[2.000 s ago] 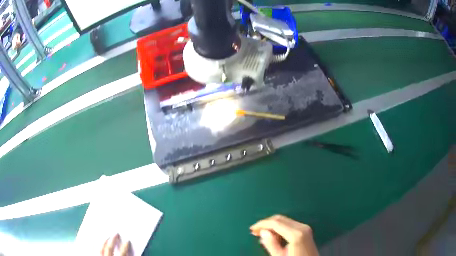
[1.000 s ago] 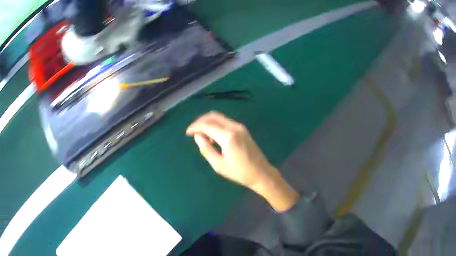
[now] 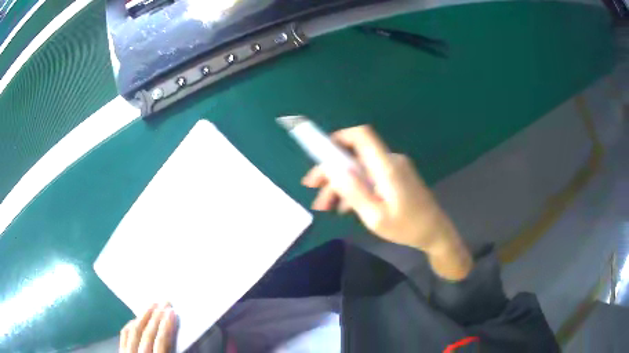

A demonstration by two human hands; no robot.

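Note:
White paper [image 3: 207,220] lies at an angle on the green bench, its lower corner at the bench's front edge. My left hand [image 3: 150,332] is cut off by the bottom edge of the picture; its fingers rest on the lower left of the paper. My right hand [image 3: 383,183] is right of the paper, raised over the bench. It grips a pale utility knife [image 3: 321,148], whose flat metallic tip points up and left. The knife does not touch the paper. Part of the handle is hidden by my fingers.
A strip tray [image 3: 224,65] with several round shiny parts lies along the front edge of the black plate [image 3: 158,52]. Dark tweezers [image 3: 407,40] lie on the green bench [image 3: 524,76] at the upper right. Grey floor shows beyond the bench edge at right.
My right hand was empty and now holds the knife, which lay on the bench right of the tweezers. The left hand shows again on the paper. The view has shifted, with the microscope now out of it.

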